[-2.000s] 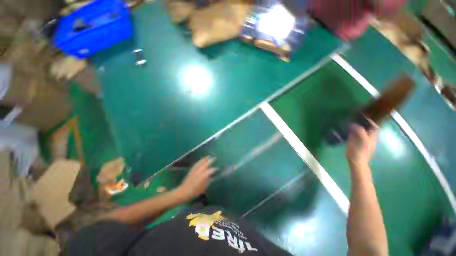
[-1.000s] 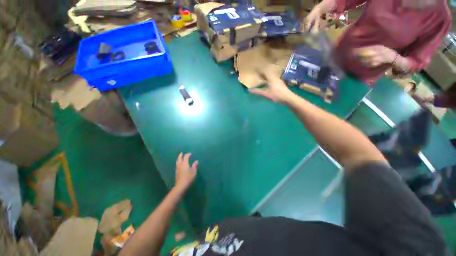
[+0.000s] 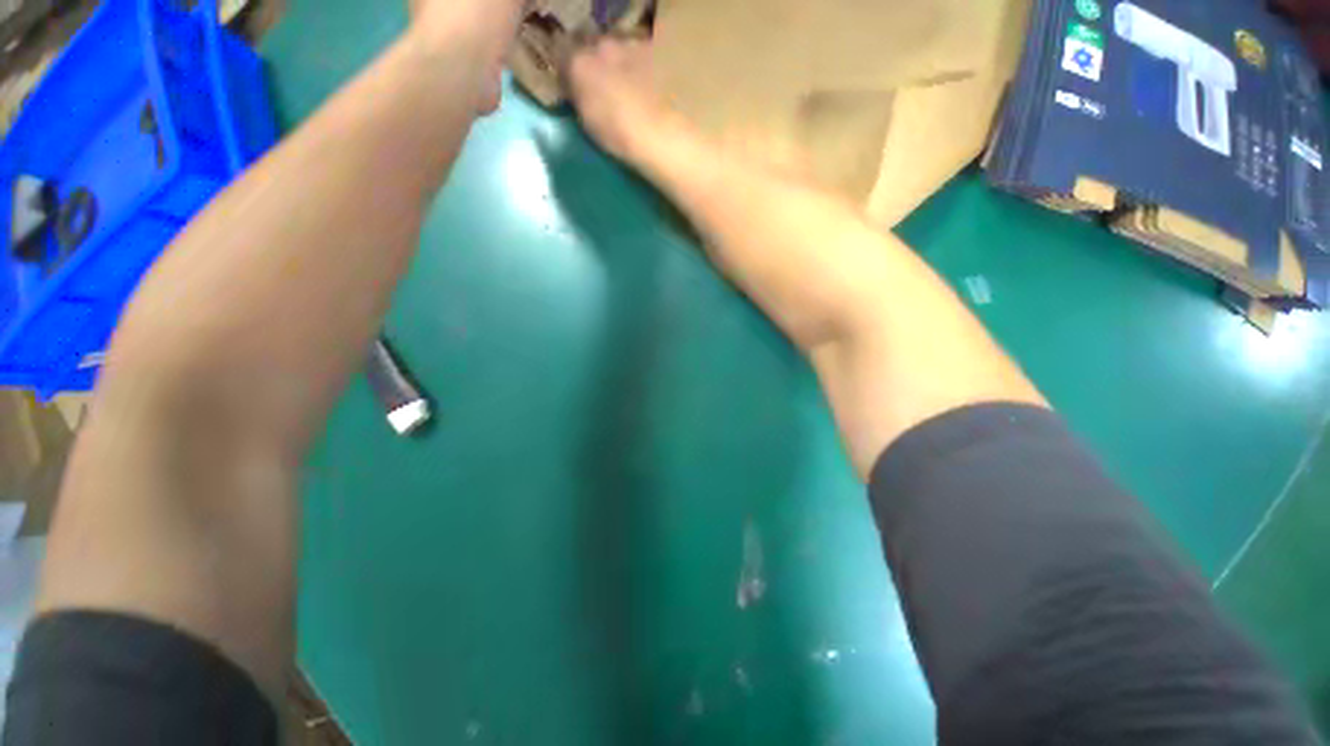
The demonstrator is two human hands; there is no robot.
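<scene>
Brown kraft wrapping (image 3: pixel 831 95) lies at the top middle of the green tabletop (image 3: pixel 700 583). My right hand (image 3: pixel 620 95) is at its left edge, blurred; I cannot tell whether the fingers grip it. My left hand (image 3: pixel 474 44) is at the top edge, partly cut off, its fingers not clearly shown. Between and beyond my hands is a small torn brown and dark part (image 3: pixel 562 37) of the bundle. A pile of flat navy carton blanks (image 3: pixel 1152 124) with tan edges and a white product picture lies at the upper right.
A blue plastic bin (image 3: pixel 110 190) with small dark items inside stands at the upper left. A small black stick (image 3: pixel 394 386) with a white end lies beside my left forearm. A thin pale line crosses the tabletop at the lower right. Cardboard shows below the bin.
Both arms now reach to the top of the view, at the kraft wrapping. The view has moved closer to the bundles, and the other person is almost out of it.
</scene>
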